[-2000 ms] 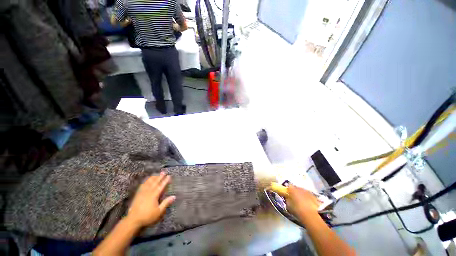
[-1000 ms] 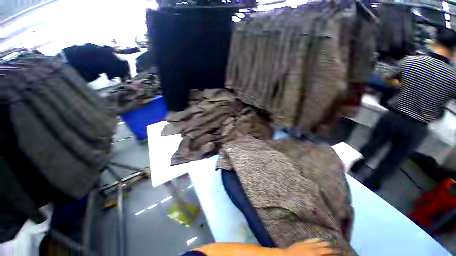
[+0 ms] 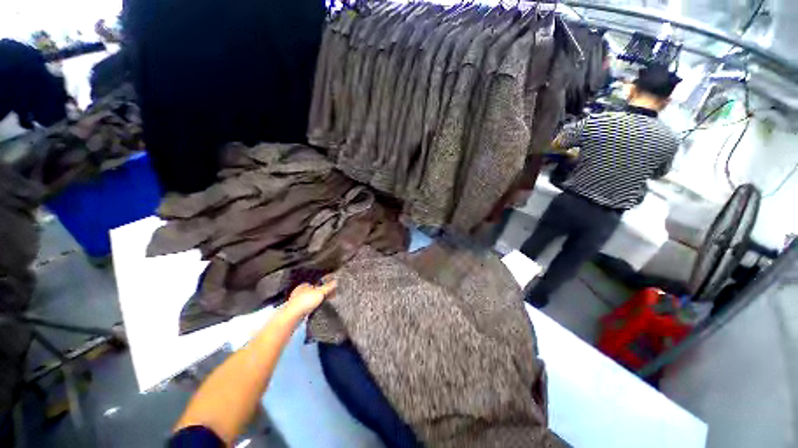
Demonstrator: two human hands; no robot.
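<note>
A speckled brown-grey tweed jacket (image 3: 420,328) lies spread over the dark navy pressing pad (image 3: 363,398), whose rounded edge shows along the jacket's left side. My left hand (image 3: 308,300) reaches in from the lower left and holds the jacket's far left edge between thumb and fingers; the exact grip is small and blurred. My right hand is out of the picture. The iron is not in view.
A crumpled heap of brown jackets (image 3: 262,219) lies on a white table (image 3: 144,306) at left. Tweed jackets (image 3: 429,114) hang on a rail behind. A person (image 3: 612,166), a fan (image 3: 729,232), a red object (image 3: 643,328) and a blue bin (image 3: 105,206) stand around.
The view has swung left, then partly back right. My left hand has moved from flat on the cloth to the jacket's far left edge. My right hand and the iron have left view.
</note>
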